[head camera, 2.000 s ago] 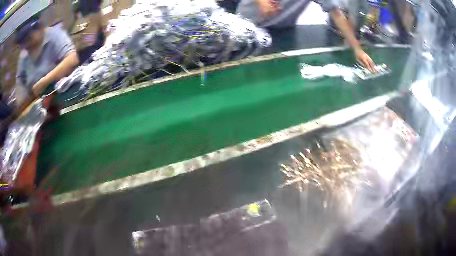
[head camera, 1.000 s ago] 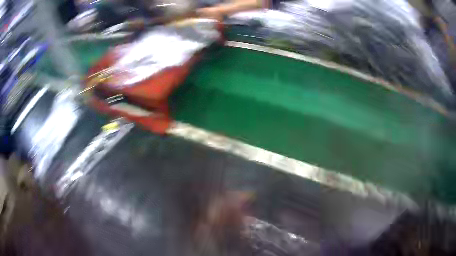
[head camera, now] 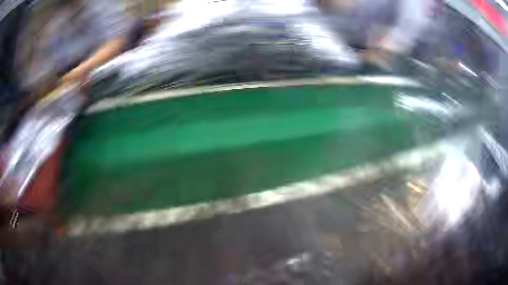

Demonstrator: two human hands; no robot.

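Note:
The view is strongly blurred. The dark bench (head camera: 223,256) lies nearest in front of me. A small blurred whitish thing (head camera: 301,259) shows on it at the bottom centre; I cannot tell what it is. A blurred pile of gold-coloured contact strips (head camera: 396,212) lies at the right, beside shiny clear plastic (head camera: 454,192). Neither of my hands can be made out.
A green conveyor belt (head camera: 223,133) runs across behind a worn white rail (head camera: 267,197). A red-orange stand (head camera: 42,181) with bagged cords (head camera: 42,136) is at the left. Heaped wrapped cords (head camera: 239,47) lie beyond the belt. People are at the far left and far right.
The view swung left, then back right. The stand is at the left edge again and the gold-coloured pile is back at the right. The housing at the bottom two seconds ago cannot be made out now.

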